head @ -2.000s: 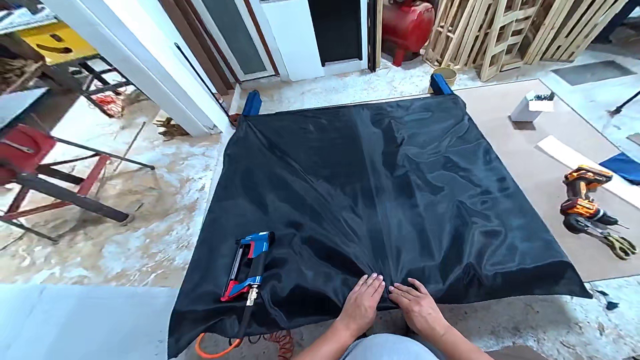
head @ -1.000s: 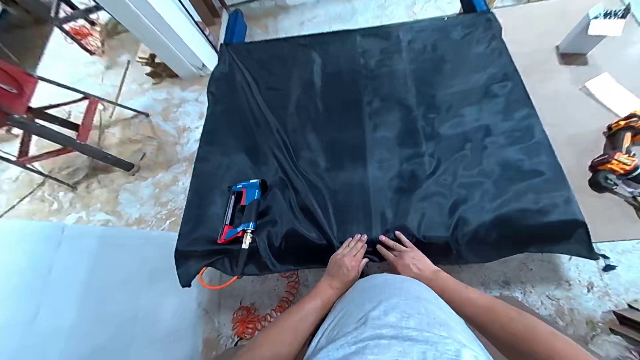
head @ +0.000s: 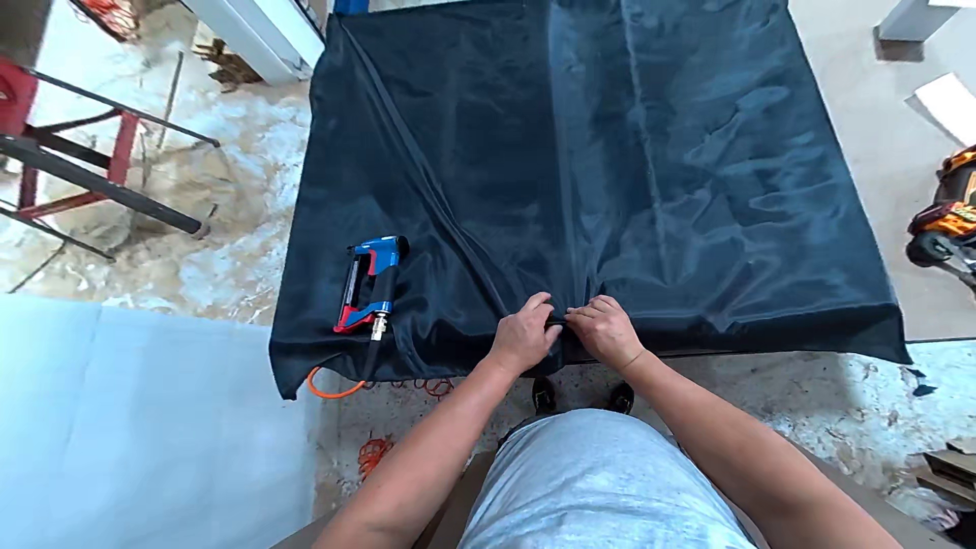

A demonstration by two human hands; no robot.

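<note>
Black fabric (head: 503, 152) lies spread over a flat rectangular piece and hangs a little over its near edge. At the middle of that edge my left hand (head: 524, 334) pinches the cloth between thumb and fingers. Close beside it on the right, my right hand (head: 604, 329) has its fingers curled onto the same edge, gripping the fabric. Creases run from the hands up toward the far left corner. A blue and red pneumatic staple gun (head: 372, 284) rests on the fabric left of my hands, with its air hose fitting pointing toward me.
An orange coiled air hose (head: 374, 456) hangs and lies below the near edge. To the left stands a red and black metal stand (head: 114, 164), with a pale sheet (head: 152, 412) nearer me. An orange and black power tool (head: 949, 206) lies at the far right, near a white strip (head: 949, 107).
My hands were lying with fingers flat on the near edge; now the fingers are curled and pinching the fabric. The view has tipped down toward my body.
</note>
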